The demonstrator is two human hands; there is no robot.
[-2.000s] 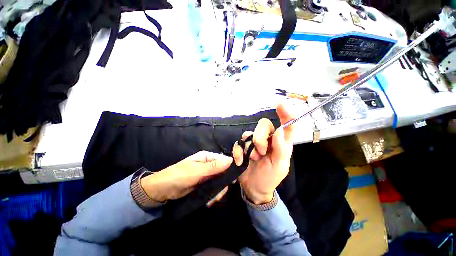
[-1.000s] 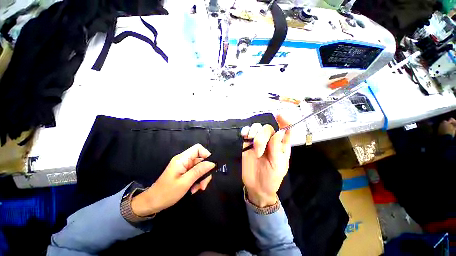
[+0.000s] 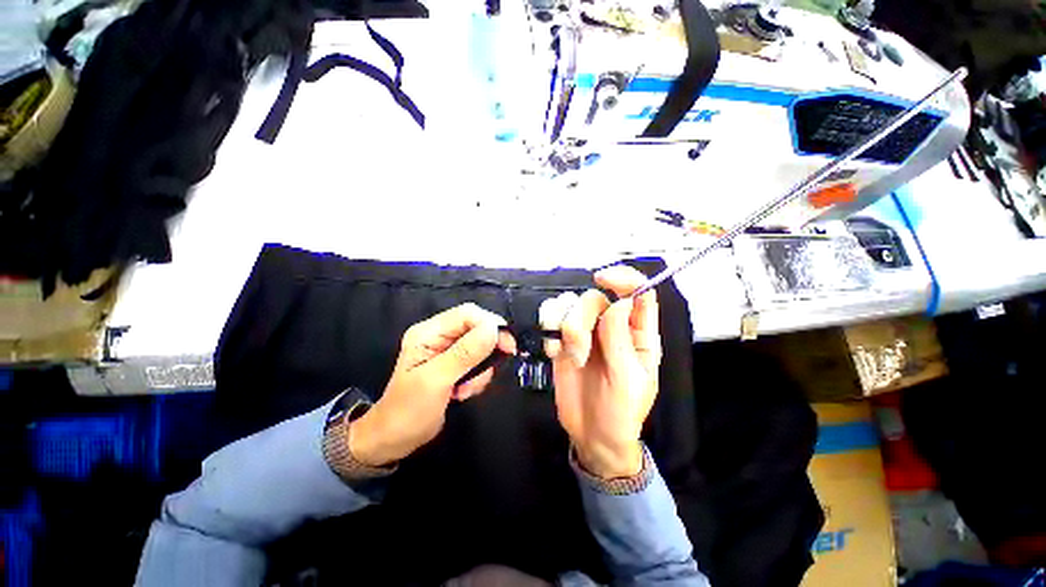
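Note:
A black garment (image 3: 333, 333) lies over the table's front edge and the lap, its straight stitched waistband at the top. My left hand (image 3: 430, 373) pinches a narrow black strip at the middle, just below the waistband. My right hand (image 3: 608, 367) holds a long thin silvery rod (image 3: 791, 190), which points up to the right, and its fingers also touch the black strip (image 3: 548, 334). A small dark label with white marks (image 3: 533, 373) shows just below, between the hands. The fingers hide part of the strip.
A white sewing machine with a blue stripe (image 3: 751, 96) stands behind. Cut black strips (image 3: 126, 138) heap at the left. Orange-handled snips (image 3: 694, 225) and a clear-lidded pack (image 3: 794, 266) lie to the right. Cardboard boxes (image 3: 851, 493) and a blue crate (image 3: 86, 441) are below.
My left hand first drew away from my right and is now close to it again at the strip. The small label has come into view between them. The rod stays in my right hand.

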